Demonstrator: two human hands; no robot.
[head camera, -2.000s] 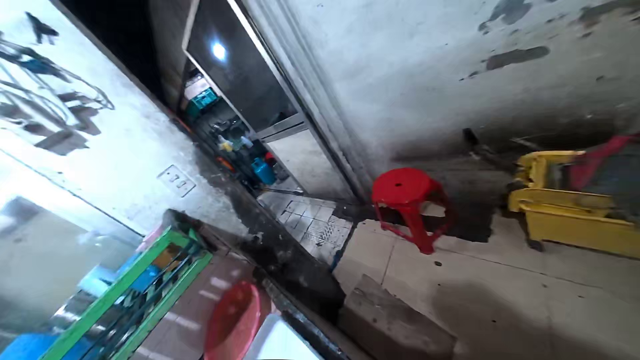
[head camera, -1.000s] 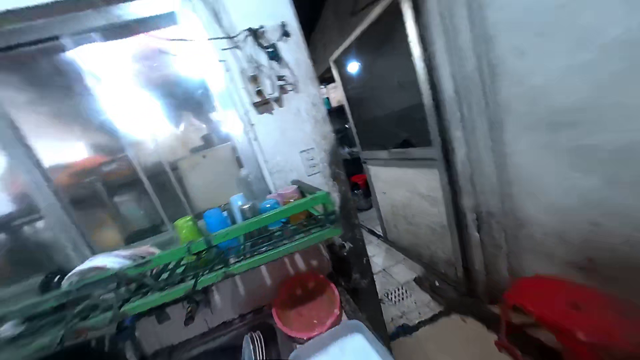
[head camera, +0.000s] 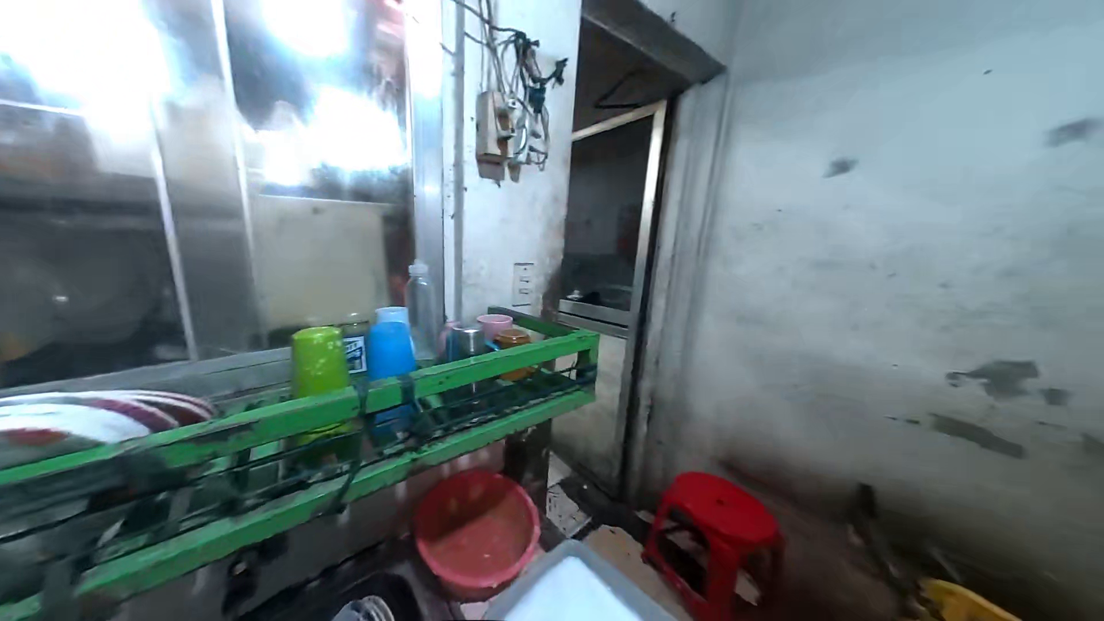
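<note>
Neither my left hand nor my right hand is in the head view. Across the left and middle runs a green rack (head camera: 483, 435). On it stand an upside-down green cup (head camera: 319, 358), a blue cup (head camera: 391, 349), a clear bottle (head camera: 420, 306), a metal cup (head camera: 468, 341), a pink cup (head camera: 494, 324) and a brown cup (head camera: 514, 338). A striped plate or bowl (head camera: 112, 414) lies at the rack's left end. Below the rack sits a red basin (head camera: 477, 535), and in front of it at the bottom edge is a pale, translucent plastic container (head camera: 573, 586).
A red plastic stool (head camera: 720, 509) stands on the floor beside the stained wall (head camera: 880, 259). Behind the rack is a glass window (head camera: 319, 259) with bright reflections. Tangled wires and a socket box (head camera: 494, 129) hang near a framed door (head camera: 604, 345). A yellow object (head camera: 962, 601) shows at bottom right.
The view has swung left and now shows more of the window and rack. The yellow cart seen earliest is now mostly out of frame.
</note>
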